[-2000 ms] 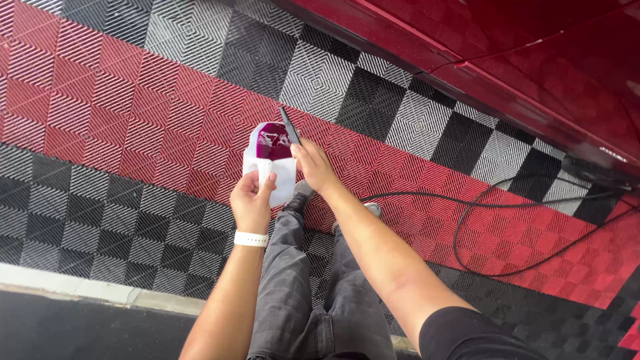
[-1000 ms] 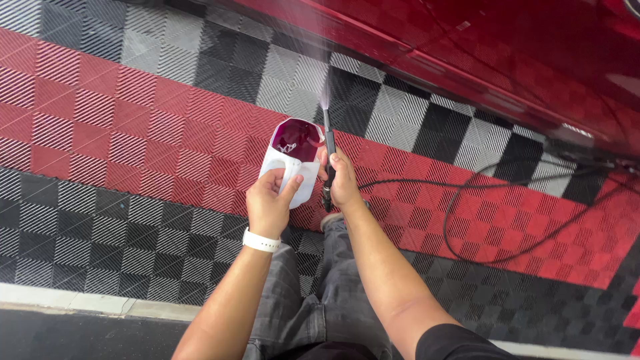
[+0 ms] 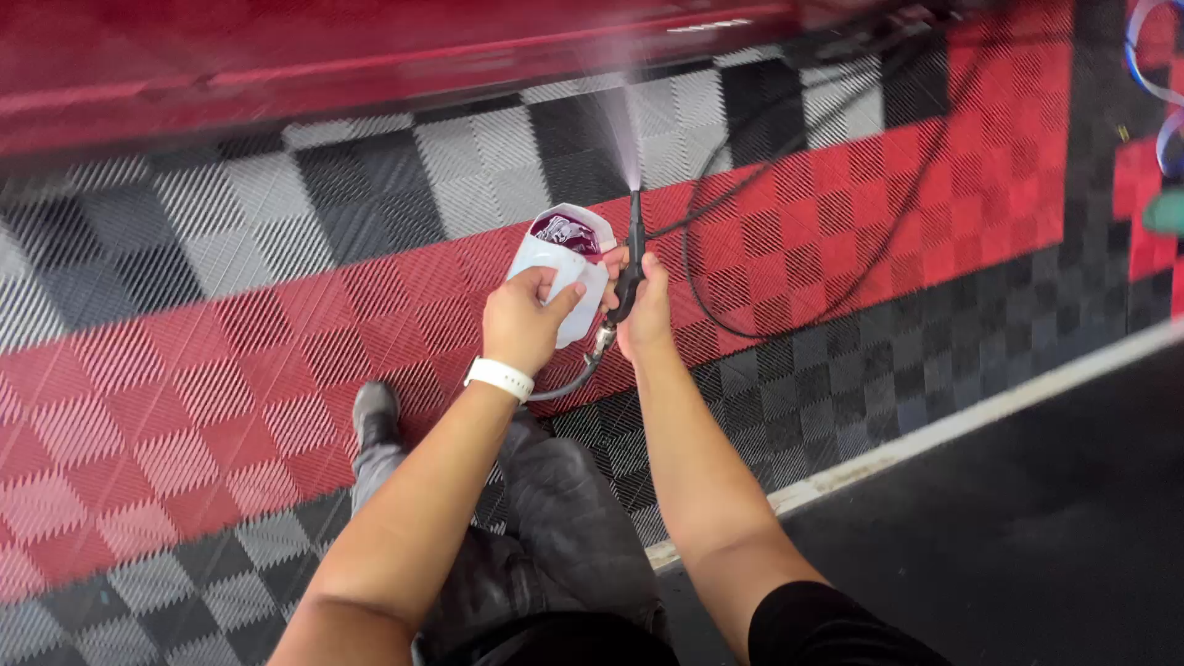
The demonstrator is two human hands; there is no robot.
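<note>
My left hand [image 3: 527,314], with a white watch band on its wrist, grips a white pouch or folded film [image 3: 583,319] that has a glossy purple patterned panel [image 3: 566,233] at its top. Just beside it, my right hand [image 3: 646,310] is closed around the black handle of a spray gun [image 3: 632,268]. The gun points away from me, and a fan of mist [image 3: 624,139] leaves its tip toward the red car. A grey hose [image 3: 573,381] joins a metal fitting [image 3: 603,338] at the gun's lower end. Fingertips show between the pouch and the gun.
The lower side of a dark red car [image 3: 277,65] crosses the top. Black cable or hose [image 3: 689,250] loops over the red, black and grey floor tiles [image 3: 795,213] on the right. A pale floor edge [image 3: 888,462] borders a dark surface. My shoe [image 3: 375,407] is at lower left.
Two seconds ago no mist showed; one second ago and now it sprays from the gun. The view has turned and shifted since. The pouch stays in my left hand, the gun in my right.
</note>
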